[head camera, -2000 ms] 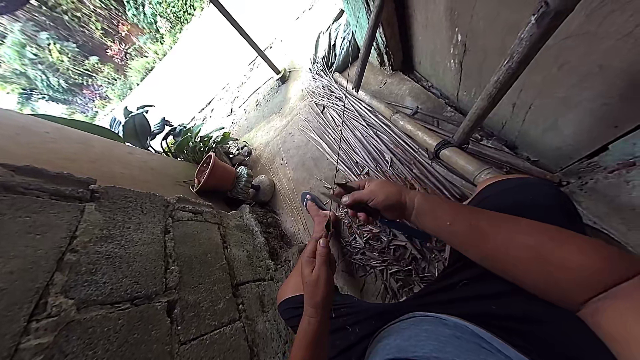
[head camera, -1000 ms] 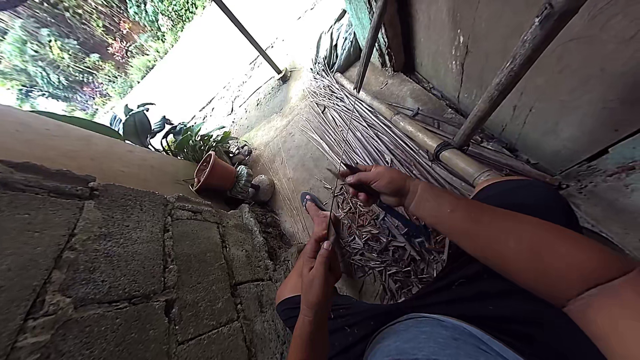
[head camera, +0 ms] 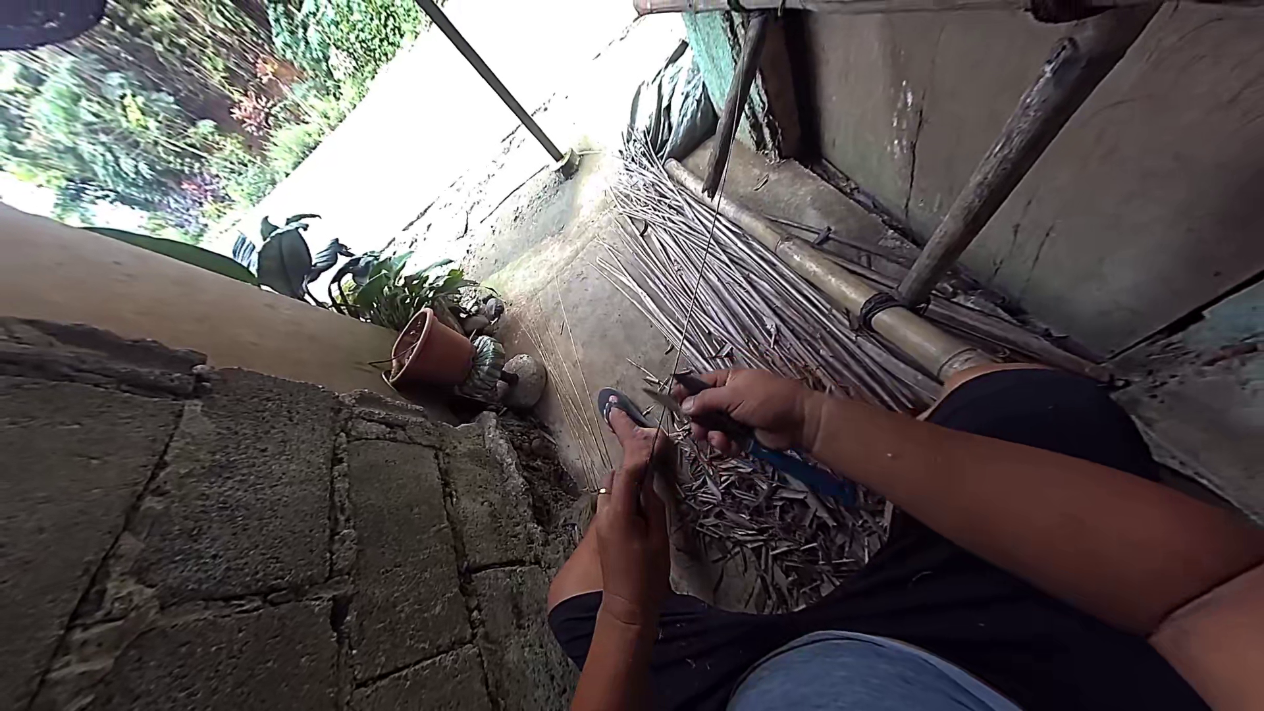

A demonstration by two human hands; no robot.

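Note:
My left hand (head camera: 632,518), with a ring on one finger, grips the lower end of a long thin dark strip (head camera: 695,291) that rises away over the stalks. In my right hand (head camera: 755,407) is a knife (head camera: 664,399), its short blade pointing left and touching or very close to the strip just above my left hand. A blue item (head camera: 805,476), partly hidden, shows below my right wrist. Dry shavings (head camera: 780,518) cover the ground beneath both hands. Beyond them lies a bundle of long dry stalks (head camera: 731,267). My sandalled foot (head camera: 622,410) shows behind my left hand.
A concrete block wall (head camera: 257,484) stands close at left. Past it are a terracotta pot (head camera: 434,353), a round stone (head camera: 524,381) and leafy plants. A bamboo pole (head camera: 829,272) lies along the right of the stalks, with a wooden post (head camera: 1017,158) slanting up from it.
My right hand has shifted slightly relative to my left along the strip, and the knife's angle has changed. My left hand keeps its grip on the strip.

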